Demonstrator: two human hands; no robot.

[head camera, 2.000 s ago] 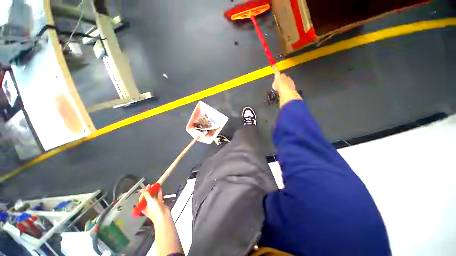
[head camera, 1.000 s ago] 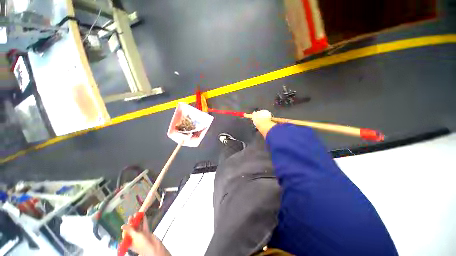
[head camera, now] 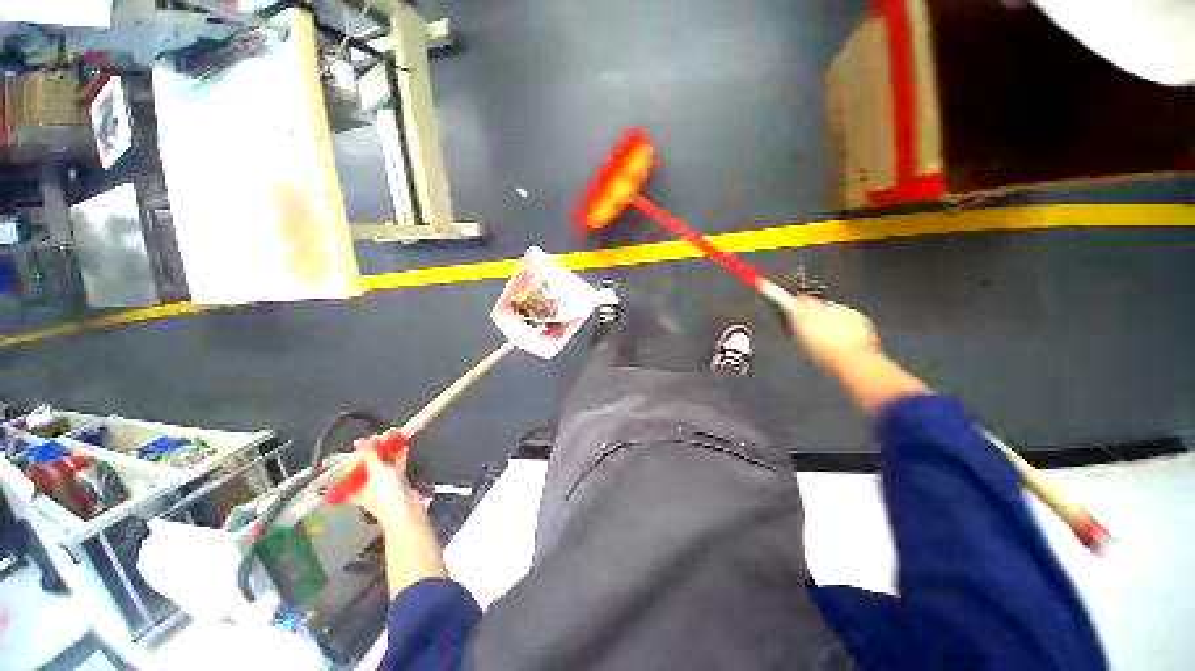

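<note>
My right hand (head camera: 835, 336) is closed around the broom's wooden handle below its red-wrapped part. The broom (head camera: 621, 178) has a blurred orange-red head, held over the floor beyond the yellow line; its handle end passes behind my sleeve and shows at lower right. My left hand (head camera: 381, 480) grips the red end of the dustpan's stick. The pale pink-white dustpan (head camera: 566, 295) is near my left shoe, with a brownish clump of sweepings (head camera: 535, 304) in it. A small dark clump (head camera: 810, 282) lies on the floor just beyond my right hand, partly hidden by it.
An open cardboard carton (head camera: 865, 125) with red tape stands at upper right beyond the yellow line (head camera: 1035, 218). A white-topped table (head camera: 249, 184) with metal legs is at upper left. A white rack (head camera: 184, 452) is at lower left. A white surface (head camera: 1127, 577) is at lower right.
The broom head has swung from beside the dustpan outward past the yellow line, and my right hand has moved right. The dustpan has shifted right in view and still holds sweepings.
</note>
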